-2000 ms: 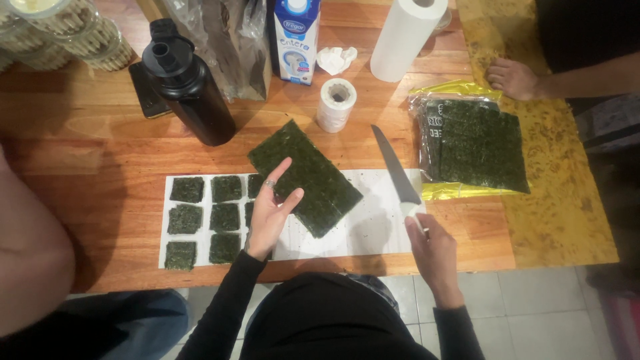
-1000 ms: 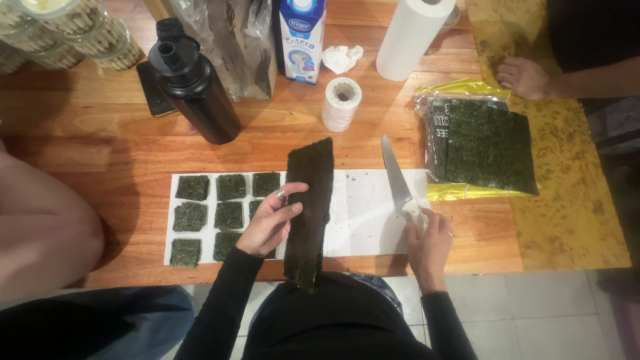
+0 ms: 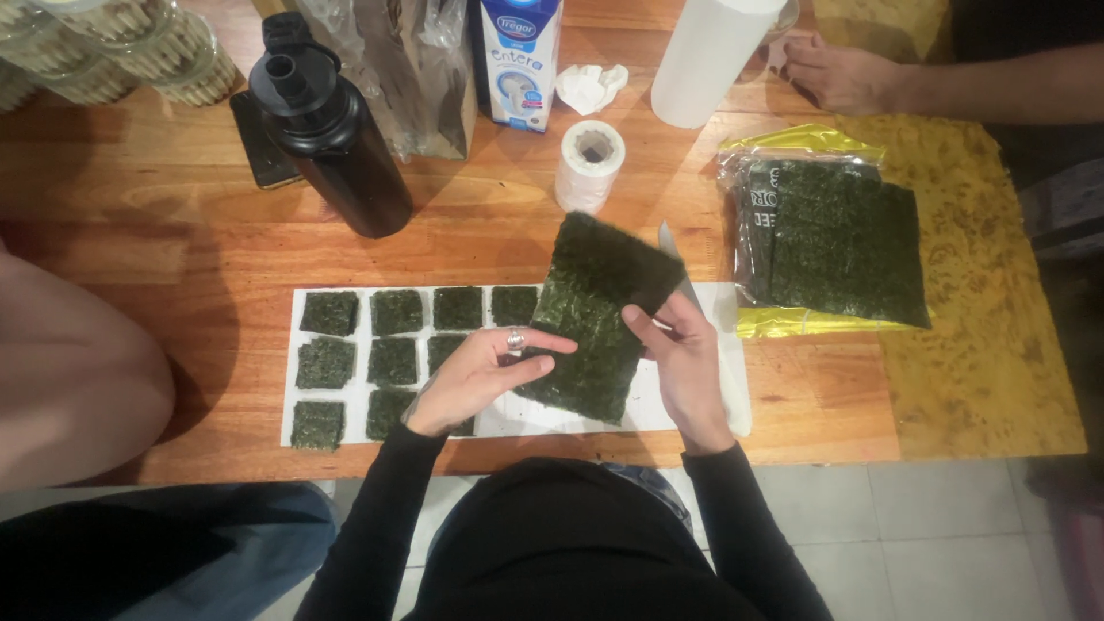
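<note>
A dark green nori sheet (image 3: 586, 345) is held tilted above a white board (image 3: 647, 405) between my two hands. My left hand (image 3: 483, 371), with a ring on one finger, grips its lower left edge. At its right edge, my right hand (image 3: 681, 362) has the thumb on the face and the fingers at the side. A kitchen knife (image 3: 736, 388) with a white handle lies on the board's right part, partly behind the sheet and my right hand. Small square nori pieces (image 3: 393, 361) lie in rows on the board's left part, some hidden by my left hand.
An opened packet (image 3: 772, 323) bears large nori sheets (image 3: 841, 241) at right. Behind the board stand a black bottle (image 3: 345, 164), a white roll (image 3: 590, 172), a milk carton (image 3: 520, 69) and a paper towel roll (image 3: 711, 60). Another person's hand (image 3: 841, 73) rests at upper right.
My right hand has let go of the knife, which now lies on the board, and has taken hold of the nori sheet. The sheet has turned from edge-on upright to a tilted, broader view.
</note>
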